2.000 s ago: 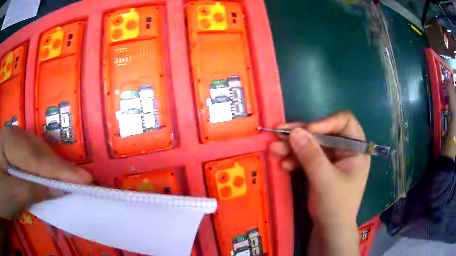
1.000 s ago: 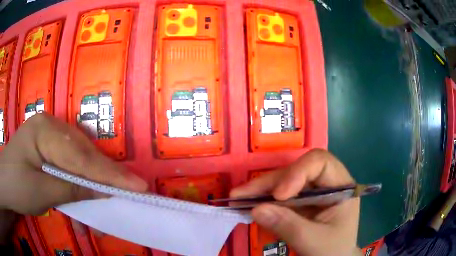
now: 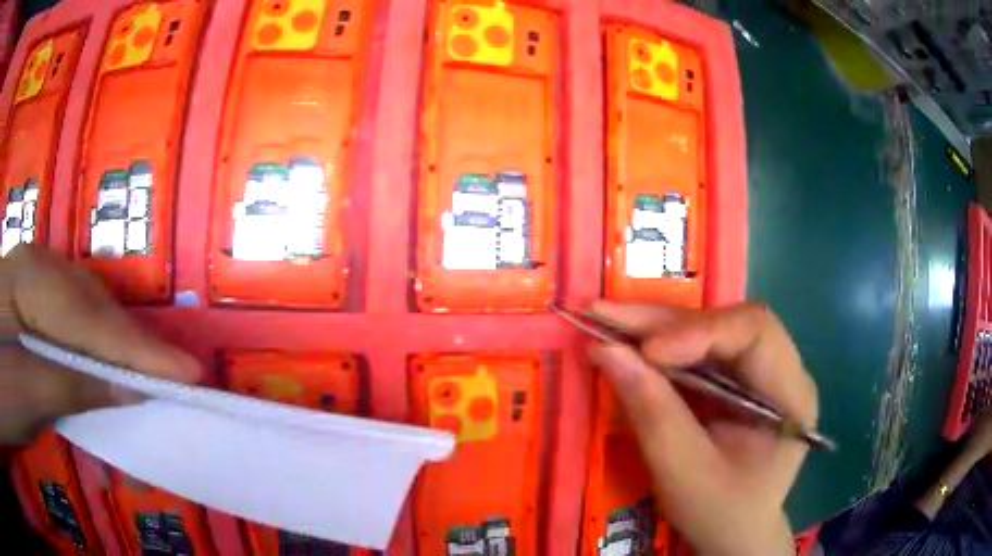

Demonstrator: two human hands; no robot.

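Note:
My left hand (image 3: 82,337), cut off by the left edge, holds a bent white label sheet (image 3: 245,456) over the lower row of phones. My right hand (image 3: 707,402) holds thin metal tweezers (image 3: 740,393). Their tip is at the lower right corner of an orange open-backed phone (image 3: 490,130) in the upper row. Whether a label sits on the tip cannot be told. The phones lie in recesses of a pinkish-red foam tray (image 3: 386,163), with silver and black card slots (image 3: 485,223) at their lower ends.
A dark green bench surface (image 3: 816,228) lies right of the tray, crossed by a worn strip of tape. A grey instrument (image 3: 925,54) with a yellow patch stands at the upper right. Another person's arm (image 3: 957,478) and a second red tray (image 3: 974,326) show at the right edge.
My right hand and the tweezers have left the sheet's edge and moved up to the upper-row phone. The sheet and left hand have shifted left. The tray appears slightly further right in view.

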